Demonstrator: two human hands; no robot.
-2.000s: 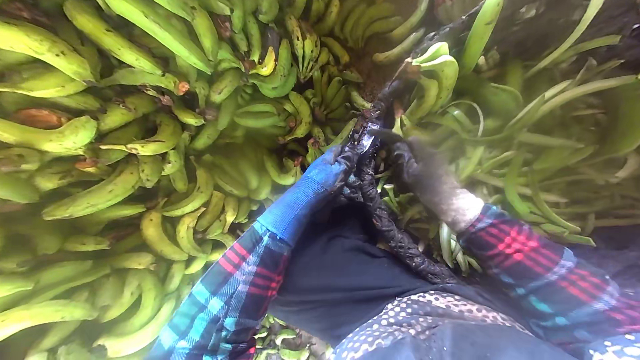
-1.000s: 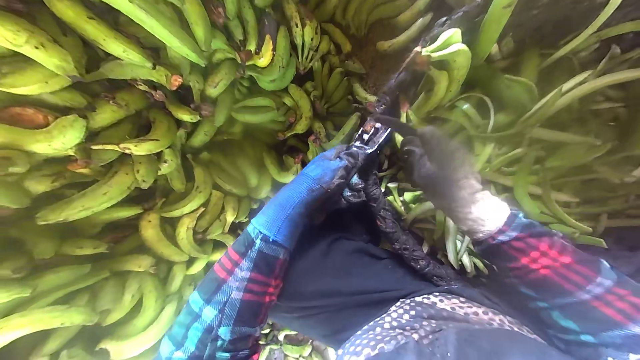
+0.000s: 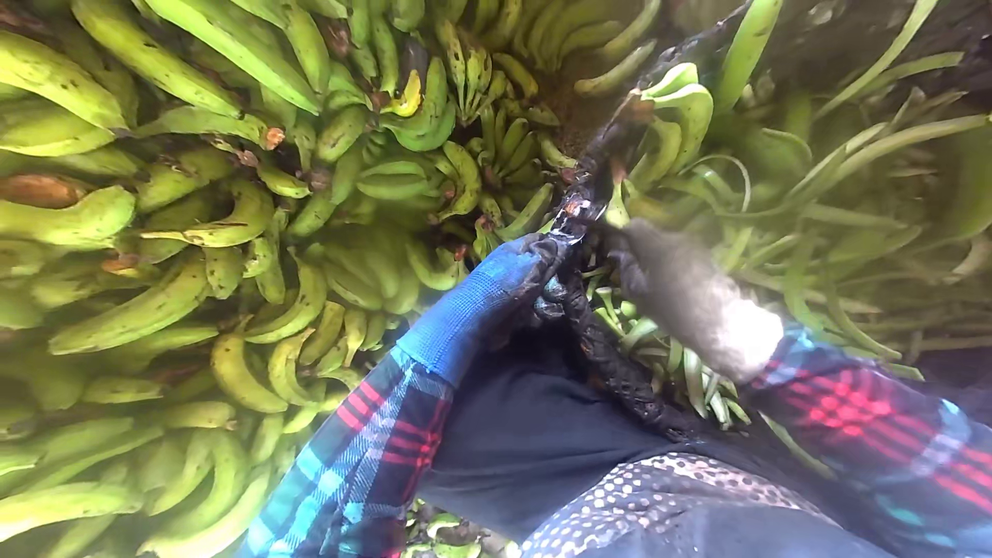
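Observation:
My left hand (image 3: 515, 279), in a blue knitted glove with dark stained fingers, is closed around a small pale piece (image 3: 570, 221) that I cannot make out, against a dark, rough, rope-like edge (image 3: 612, 372). My right hand (image 3: 659, 271), in a dirty grey glove with a white cuff, is blurred just right of it. A thin dark shape, perhaps a blade, reaches from its fingers toward the left hand; its fingers are too blurred to read. Green plantain peels (image 3: 701, 380) lie below the right hand.
A large heap of unpeeled green plantains (image 3: 256, 225) fills the left side. To the right are many long green peels (image 3: 845, 170). A partly peeled-looking green piece (image 3: 682, 108) rests near the dark edge's upper end. A dark cloth (image 3: 535, 434) covers my lap.
The long light-edged piece in my left fingers one second ago shows less clearly now. My right hand has shifted slightly and stays close beside the left.

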